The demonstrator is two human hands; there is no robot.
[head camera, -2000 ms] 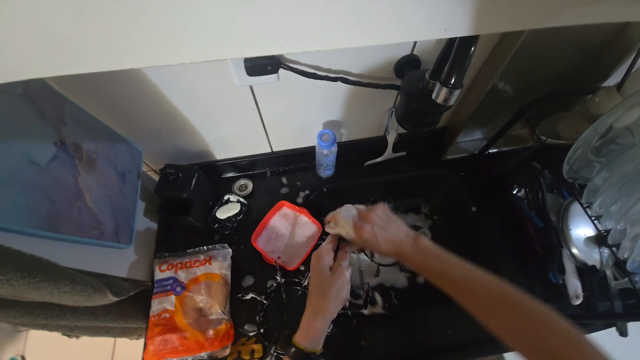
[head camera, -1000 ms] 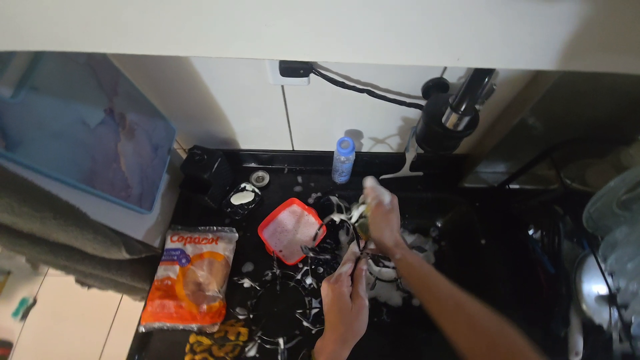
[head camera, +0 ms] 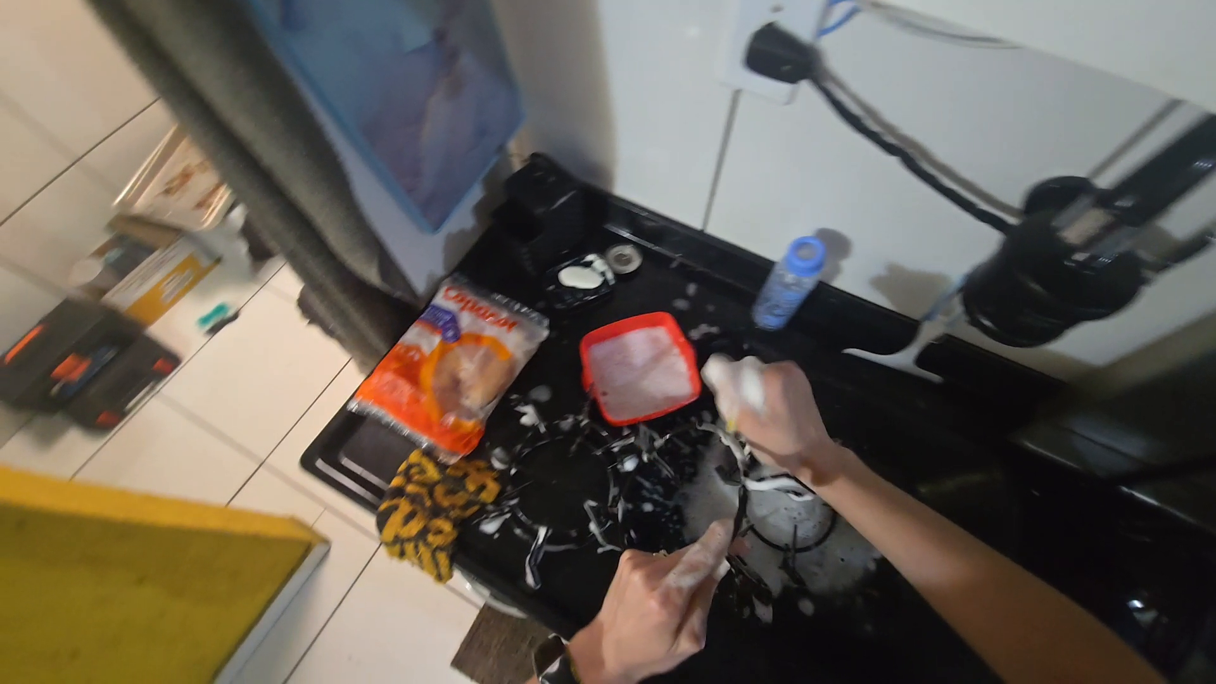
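Observation:
Over a black countertop, a round black wire stove grate (head camera: pixel 743 494) covered in foam is gripped by my left hand (head camera: pixel 670 594) at its lower edge. My soapy right hand (head camera: pixel 774 413) is closed around a foamy sponge, mostly hidden by the fingers, at the grate's upper edge. Another foamy grate (head camera: pixel 560 489) lies on the counter to the left. A red-rimmed square container (head camera: pixel 641 370) of soapy liquid stands behind it. At the left lie an orange and clear plastic food package (head camera: pixel 451 370) and a yellow and black patterned cloth (head camera: pixel 432 508).
A blue bottle (head camera: pixel 790 285) stands by the wall, left of a white squeegee (head camera: pixel 907 347) and black faucet (head camera: pixel 1045 266). A black box (head camera: pixel 546 204) and small dish (head camera: pixel 581 277) are at the back left. A yellow panel (head camera: pixel 142 570) and a toolbox (head camera: pixel 81 361) are at the left.
The view has turned and shifted left, showing more floor. Both hands stay at the foamy grate, the right hand's hold shifting along it.

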